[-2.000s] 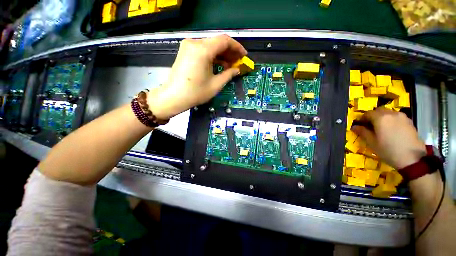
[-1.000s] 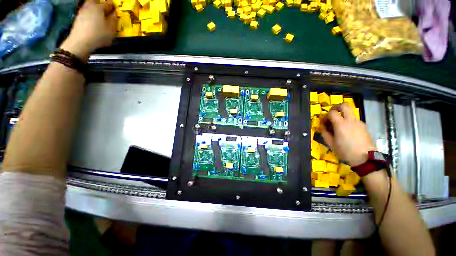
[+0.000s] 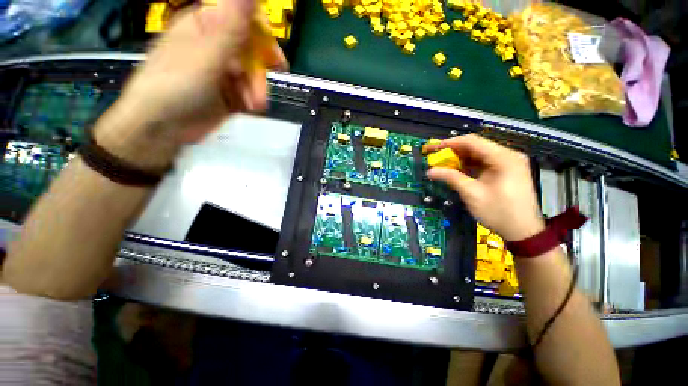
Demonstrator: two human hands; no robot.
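My right hand (image 3: 494, 181) holds a large yellow block (image 3: 444, 159) between thumb and fingers, above the right edge of the circuit boards (image 3: 377, 230). My left hand (image 3: 196, 75) is blurred, raised over the far rail, with yellow between its fingers, seemingly a large yellow block (image 3: 258, 49). The black carrier frame (image 3: 298, 203) lies on the conveyor around the four board sections. A large yellow block (image 3: 375, 136) stands on the upper left section; another is partly hidden behind my right fingers. Small yellow blocks (image 3: 366, 241) sit on the boards.
Large yellow blocks (image 3: 494, 260) lie right of the frame, partly behind my right hand. Loose small yellow blocks (image 3: 407, 19), a clear bag (image 3: 566, 71) and pink cloth (image 3: 643, 71) lie on the green mat. A black flat object (image 3: 232, 230) lies left. More boards (image 3: 56, 121) are far left.
My right hand has moved left from the block tray to over the boards, now holding a large yellow block. My left hand has come back from the far tray toward the frame with yellow in it.
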